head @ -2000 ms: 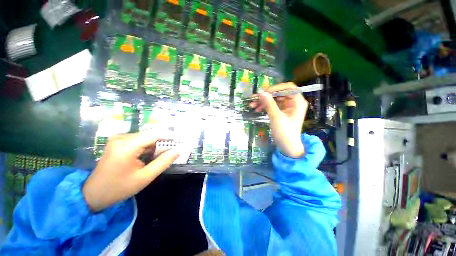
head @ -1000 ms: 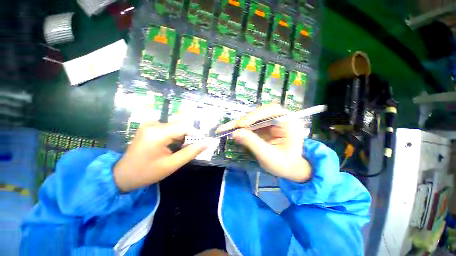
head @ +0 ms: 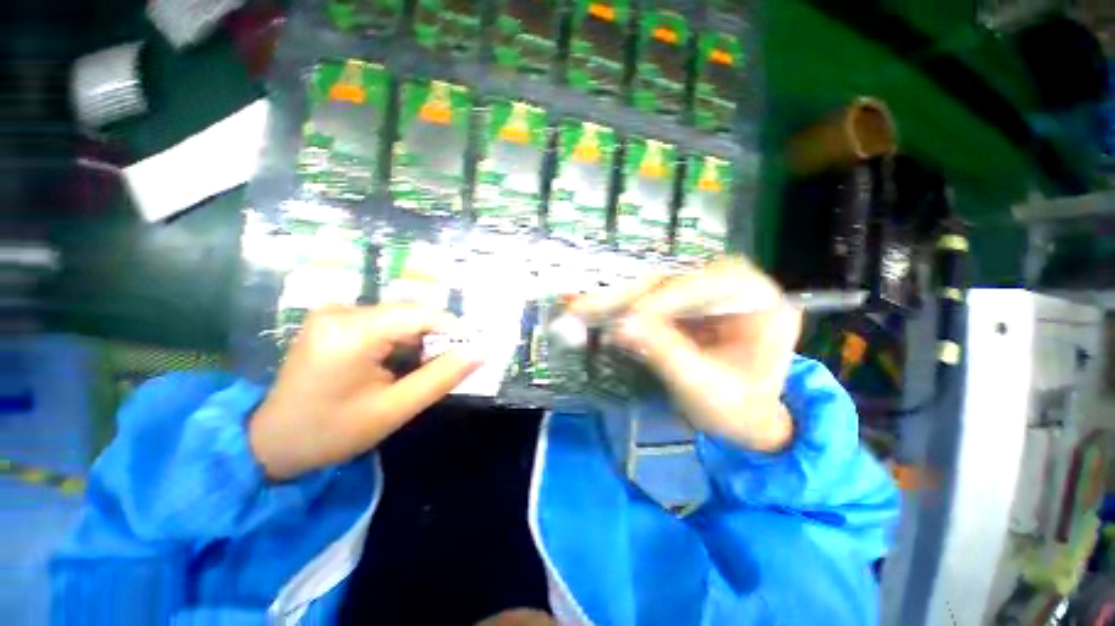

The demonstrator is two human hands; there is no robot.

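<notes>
A clear blister tray [head: 279,122] holds rows of green circuit boards [head: 511,157] with silver faces and orange patches. My left hand [head: 355,385] is over the tray's near left part and pinches a small white label strip [head: 483,364] between thumb and fingers. My right hand [head: 721,355] is over the tray's near right part, a little right of the strip. It holds slim tweezers [head: 829,298], whose rear end sticks out to the right. The tweezer tips are blurred, and a small whitish spot shows by the fingertips; I cannot tell what it is. Glare covers the middle row.
Left of the tray lie a white strip [head: 196,163], a curled label sheet [head: 108,86] and dark red film [head: 98,171] on the green bench. At right are a brown cardboard core [head: 871,127], a black tool with pale bands [head: 949,300] and a white cabinet [head: 988,428].
My right hand came from the tray's right side to the strip, then moved slightly right, away from it. My left hand still pinches the strip. The view has shifted.
</notes>
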